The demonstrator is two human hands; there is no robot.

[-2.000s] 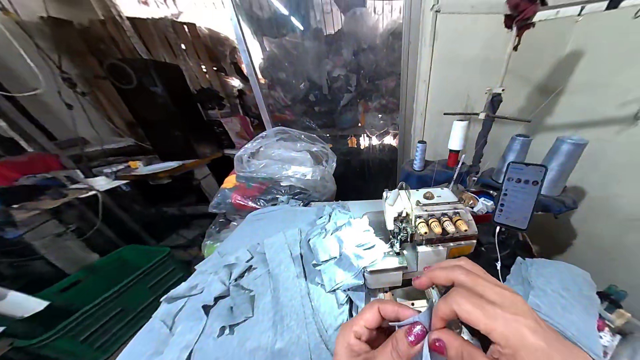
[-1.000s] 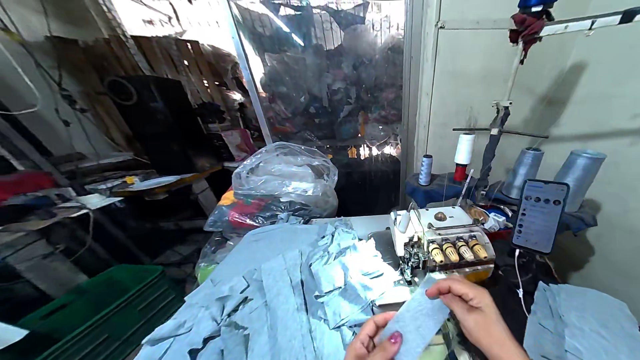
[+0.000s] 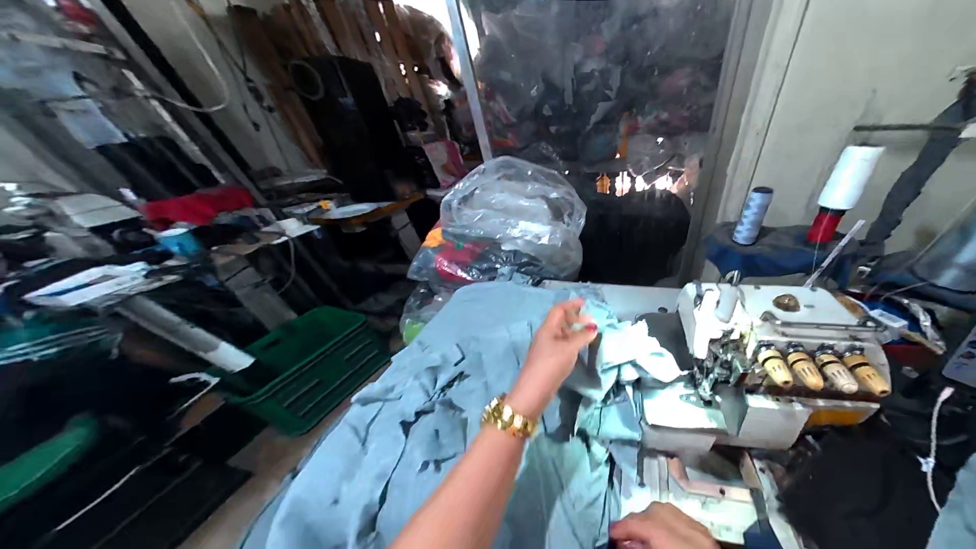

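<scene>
My left hand [image 3: 566, 329], with a gold-coloured wristwatch or bracelet [image 3: 509, 417], reaches over the pile of light blue cut fabric pieces [image 3: 473, 328]. Its fingers are bent and apart, with nothing clearly between them. At the bottom edge is my right hand [image 3: 659, 528], partly cut off, close to the fabric's edge and below the overlock sewing machine [image 3: 785, 328]; whether it grips anything is hidden. Crumpled pale pieces [image 3: 637, 352] lie between my left hand and the machine's needle area.
A clear plastic bag [image 3: 512, 210] stands behind the fabric. A green plastic crate [image 3: 305, 370] is on the floor at left. Thread cones, one blue-grey [image 3: 753, 216] and one white [image 3: 852, 177], stand behind the machine. A white cable [image 3: 934, 450] hangs at right.
My left hand has moved away from my right, out over the fabric pile. The small blue piece both hands held is no longer seen between them. The view has swung left.
</scene>
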